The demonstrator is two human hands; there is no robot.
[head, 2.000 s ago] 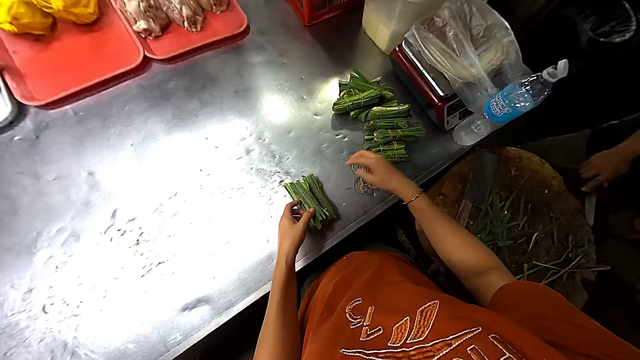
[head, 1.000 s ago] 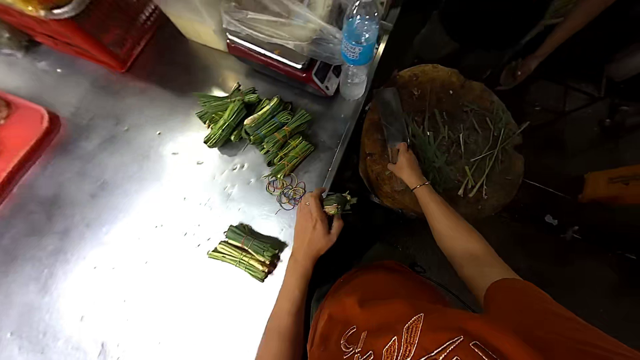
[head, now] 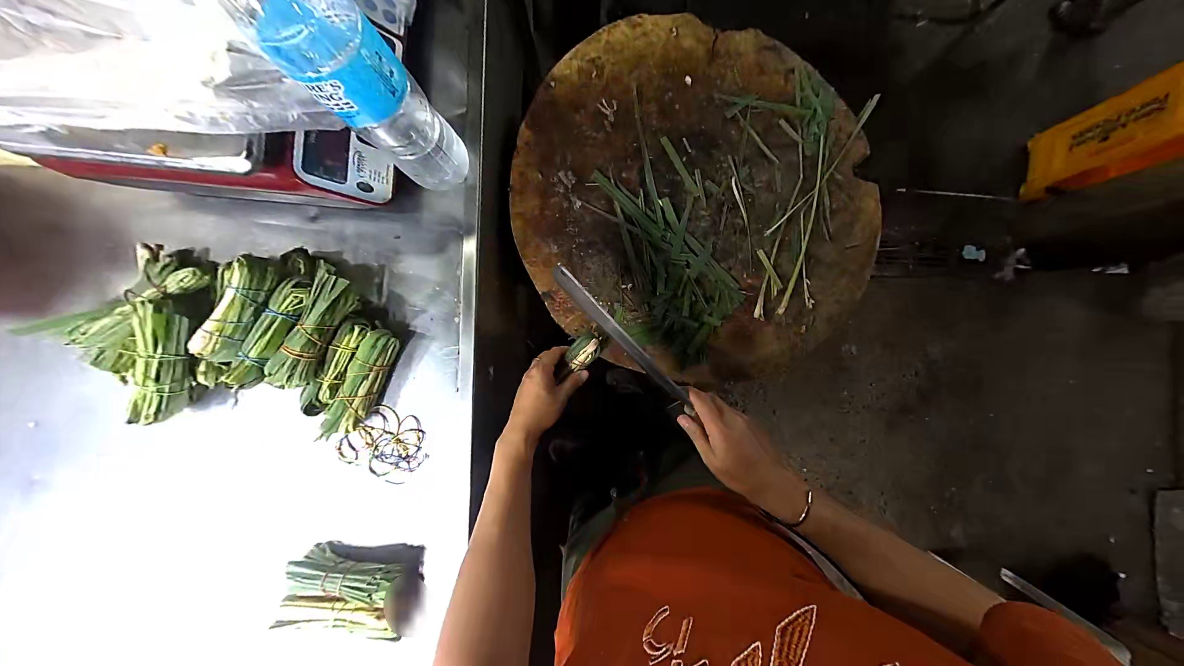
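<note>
My left hand [head: 543, 393] grips a small green leaf bundle [head: 584, 352] at the lower left edge of a round wooden chopping block [head: 592, 120]. In my right hand [head: 731, 439] is the handle of a knife [head: 622, 338], its blade slanting up and left close beside the bundle. Cut green leaf pieces [head: 680, 277] and thin stalks lie on the block. On the metal table, several tied leaf bundles [head: 314, 328] sit near loose rubber bands [head: 387, 442]. Two more bundles, side by side, rest lower down [head: 338, 587].
A red digital scale [head: 277, 171] with a clear plastic bag [head: 157, 69] on it stands at the table's upper part, a plastic bottle [head: 370, 92] beside it. The metal table edge [head: 472, 277] runs left of the block. A yellow object bearing writing [head: 1105, 129] is at the upper right.
My left hand has moved with the bundle from the table edge to the block. The knife, lying on the block under my right hand a second ago, is now lifted beside the bundle. The view has swung right.
</note>
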